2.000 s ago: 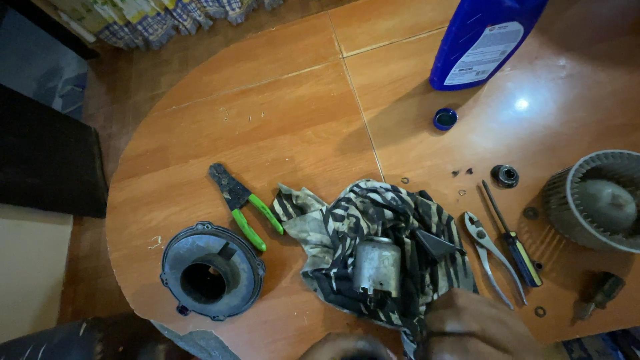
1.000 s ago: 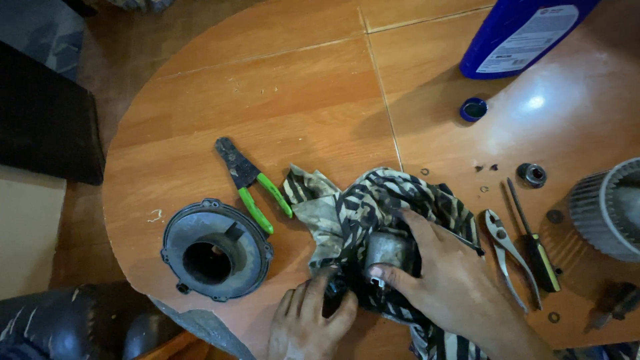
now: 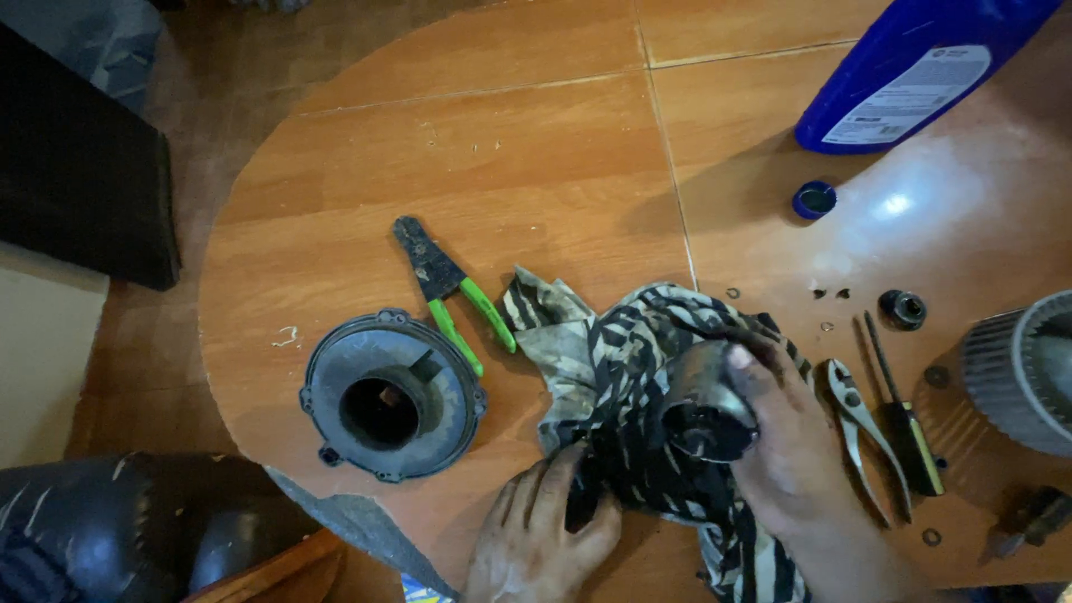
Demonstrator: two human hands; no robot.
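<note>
My right hand [image 3: 783, 427] grips a metal motor housing [image 3: 708, 402], a cylinder tilted so its open, dark end faces me. Beneath it lies a crumpled black-and-white patterned cloth [image 3: 645, 335], blackened in places. My left hand [image 3: 544, 528] pinches a dark part of this cloth at its lower left edge; whether something else is between the fingers cannot be told. Left of the cloth, a round black plastic motor mount [image 3: 335, 360] with a central opening rests on the wooden table. Wire strippers with green handles [image 3: 456, 293] lie just above it, their handles spread.
A blue plastic bottle [image 3: 846, 92] stands at the upper right, its blue cap [image 3: 814, 200] nearby. Right of the cloth lie slip-joint pliers [image 3: 854, 410], a screwdriver [image 3: 913, 444], a small round black part [image 3: 902, 310], washers and a blower wheel [image 3: 997, 377].
The housing has been tilted in my right hand, so its open end now shows. My left hand, out of clear view two seconds ago, is at the cloth's lower left.
</note>
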